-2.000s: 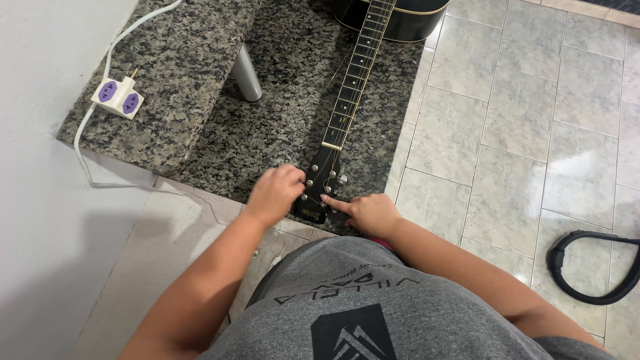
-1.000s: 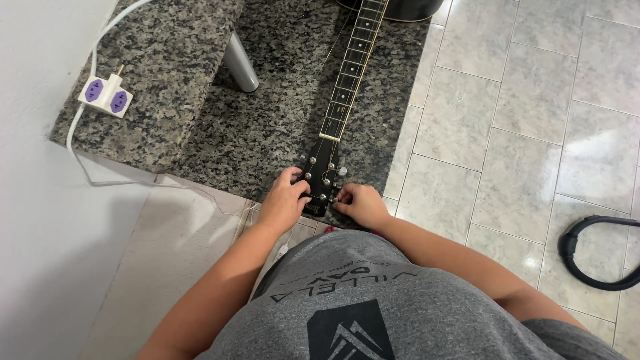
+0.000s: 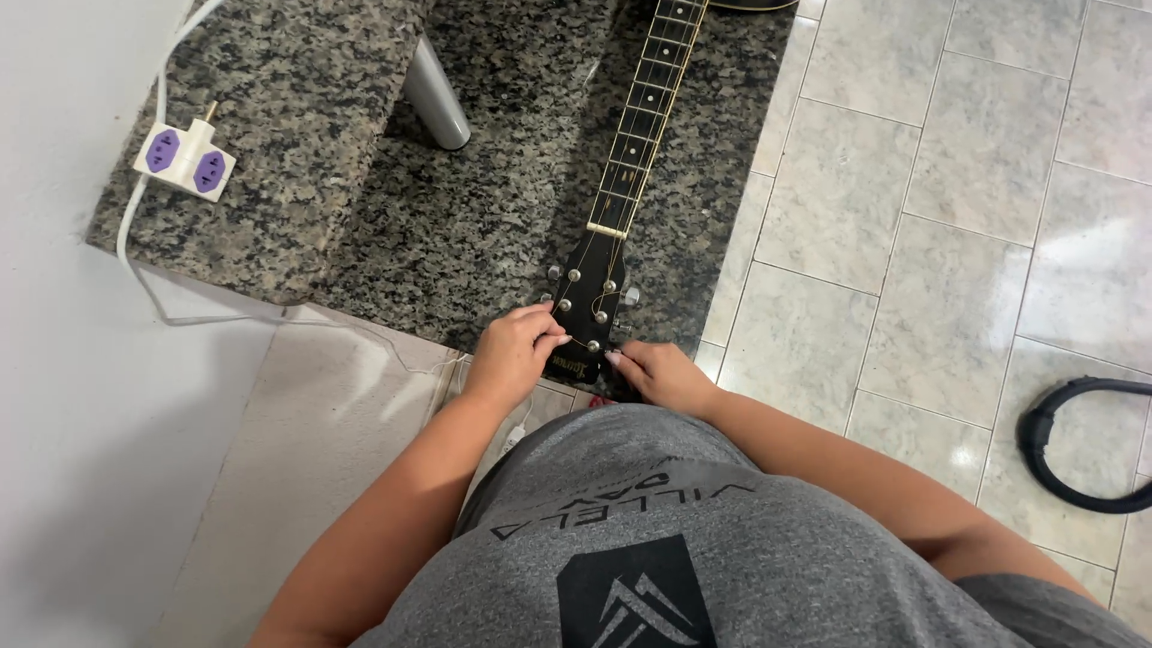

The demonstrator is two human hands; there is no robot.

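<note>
A guitar lies on the granite slab, its black headstock [image 3: 589,301] towards me and its fretboard [image 3: 641,117] running up and away. Silver tuning pegs [image 3: 631,295] stick out on both sides, and a loose string curls over the face. My left hand [image 3: 520,346] is at the headstock's left side, with thumb and forefinger pinched on a thin string near the lowest string post [image 3: 593,346]. At the lower right edge, the fingers of my right hand [image 3: 661,373] are closed at a tuning peg, which they mostly hide.
A white outlet adapter [image 3: 186,160] with purple sockets and a cable rests on the higher granite surface [image 3: 270,207] at the left. Beside it stands a grey metal leg [image 3: 436,94]. A black hose-like loop [image 3: 1044,441] lies on the tiled floor at the right.
Two seconds ago my right forefinger lay on the headstock's face; now that hand is at its right edge. My left hand has moved a little down the headstock since one second ago.
</note>
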